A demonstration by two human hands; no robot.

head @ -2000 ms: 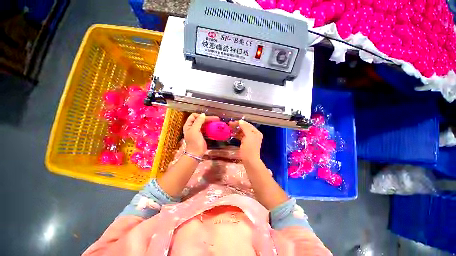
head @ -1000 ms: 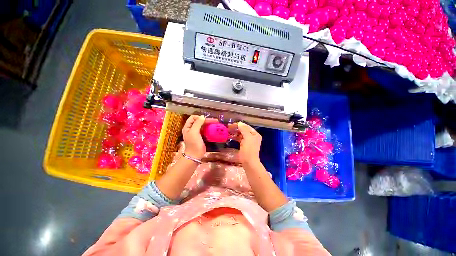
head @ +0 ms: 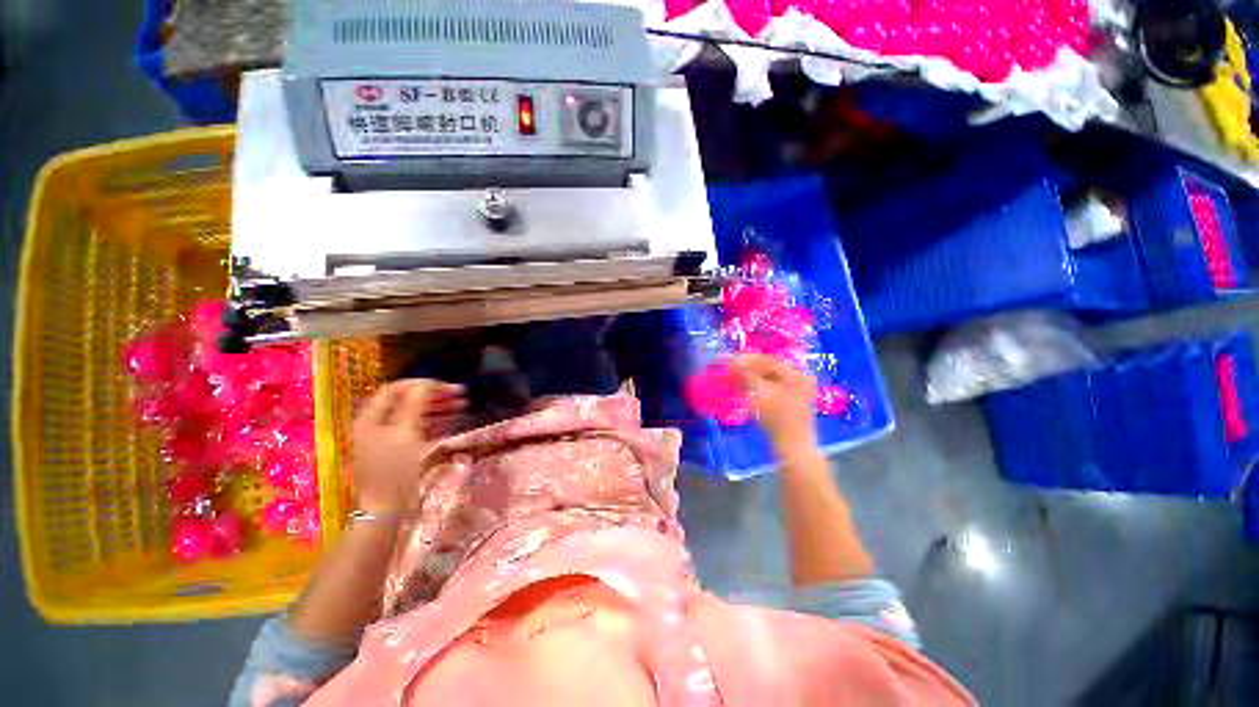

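Note:
The grey and white heat sealer [head: 483,207] stands in front of me with its switch lit. Its long tan jaws [head: 511,297] face me with no bag at them. My right hand [head: 777,394] is over the near edge of the blue bin and is blurred. Its fingers are on a bright pink bagged ball [head: 719,394]. My left hand [head: 401,431] is beside the yellow basket, left of my lap, with fingers bent. I see nothing in it, but its inner side is partly hidden.
The yellow basket [head: 83,601] at the left holds a loose pile of bagged pink balls [head: 228,428]. The blue bin [head: 859,332] at the right also holds bagged balls. White-covered pink balls [head: 953,35] lie behind. Stacked blue bins [head: 1118,428] and a clear plastic bundle [head: 1008,356] are farther right.
My hands have moved apart from the sealer's front. My right hand has carried the pink ball right to the blue bin; my left hand has let go. The view has turned right.

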